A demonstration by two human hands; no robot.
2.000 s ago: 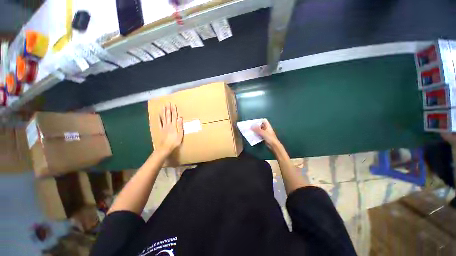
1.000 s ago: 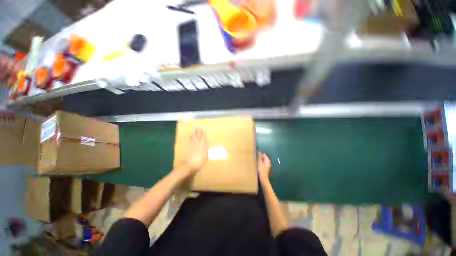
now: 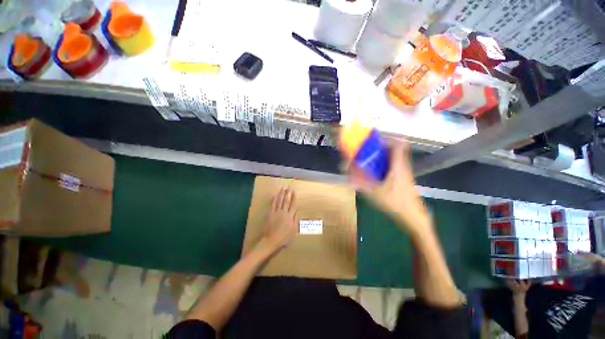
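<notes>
A closed brown carton [image 3: 325, 251] lies on the green bench in front of me, with a small white sticker label [image 3: 310, 227] on its top seam. My left hand [image 3: 281, 224] rests flat on the carton's top, left of the label, fingers spread. My right hand [image 3: 391, 182] is raised above the bench, right of the carton, and is closed around an orange and blue tape dispenser [image 3: 369, 153]. The hand and dispenser are blurred.
The white shelf [image 3: 265, 40] holds a dark smartphone [image 3: 324, 94], an orange bottle [image 3: 423, 69] and several tape dispensers [image 3: 79, 49]. A taped carton [image 3: 66, 185] stands at the left. Stacked product boxes [image 3: 524, 245] and a person's hand [image 3: 519, 286] are at the right.
My right hand has left the carton's right side and risen toward the shelf, now holding a tape dispenser. The paper once in it no longer shows. My left hand stays on the carton.
</notes>
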